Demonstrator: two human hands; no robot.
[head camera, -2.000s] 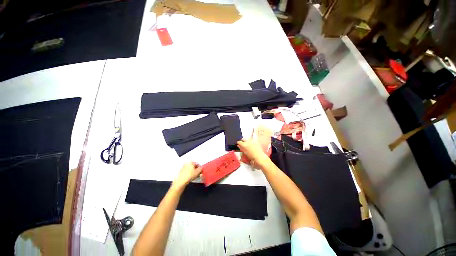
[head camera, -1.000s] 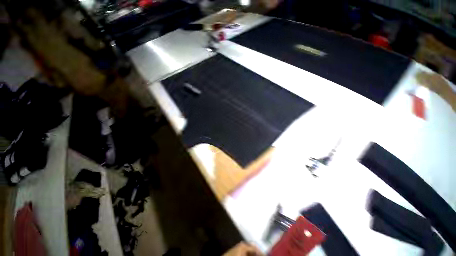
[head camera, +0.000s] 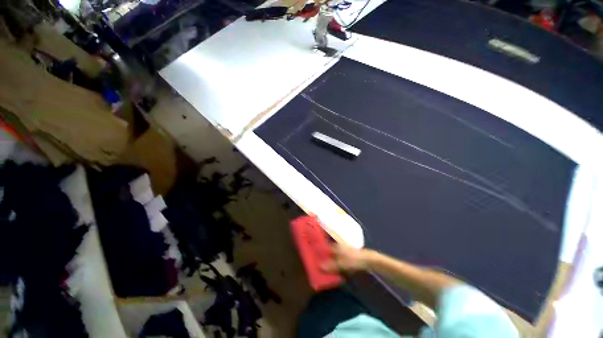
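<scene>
My right hand (head camera: 350, 258) holds a red card template (head camera: 312, 252) by its near right side, beside the table's edge and partly over the floor. The card and hand are slightly blurred. A large dark cloth panel (head camera: 410, 191) with thin white chalk lines lies on the table. A silver-grey metal bar (head camera: 336, 144) rests on it. My left hand is not in view.
The pale table (head camera: 231, 72) has a long edge running diagonally to my left. A grey metal machine (head camera: 322, 30) stands at the back. Another dark cloth (head camera: 449, 33) bears a bar (head camera: 514, 50). Dark scraps (head camera: 218, 191) lie below the edge.
The view has swung left, away from the strips, scissors and clip, to the chalked panel and floor. The red card is now held from its right side by my right hand; my left hand has left view.
</scene>
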